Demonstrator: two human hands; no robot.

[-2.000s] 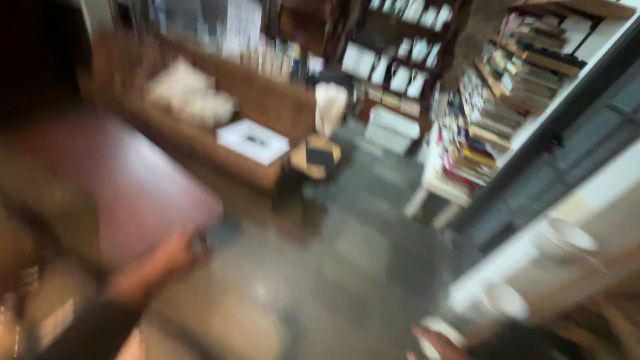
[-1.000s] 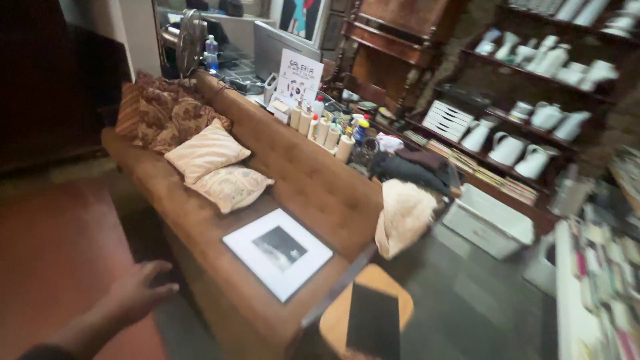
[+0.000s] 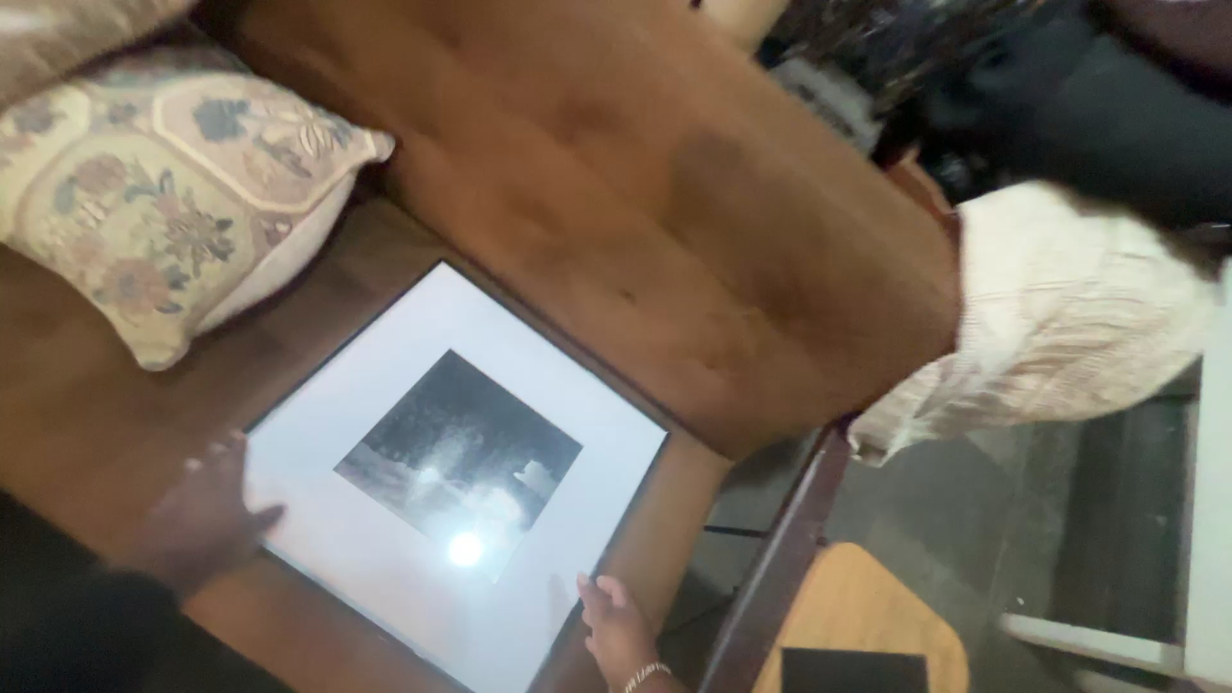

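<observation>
A framed black-and-white photograph with a wide white mat (image 3: 337, 423) lies on the seat of a brown upholstered sofa (image 3: 616, 192), with a bright reflection on its glazing. At its left corner is my left hand (image 3: 207, 510), thumb over the face and fingers along the edge; the hand is blurred. My right hand (image 3: 616, 616), with a bracelet at the wrist, touches the lower right edge, fingertips on the frame. How firmly either hand grips is hard to tell. A floral cushion (image 3: 173, 192) rests on the seat up and left of the picture.
A cream knitted cloth (image 3: 1059, 308) hangs over the sofa's right end. Below it stands a wooden stool (image 3: 857, 597) with a dark flat object (image 3: 852, 671) on top. A white container (image 3: 1215, 539) is at the right edge, over the grey floor (image 3: 924, 500). Dark items sit behind the sofa.
The view has come much closer to the sofa. Both hands are now at the framed picture's edges; one second ago my left hand was raised apart from it, fingers spread.
</observation>
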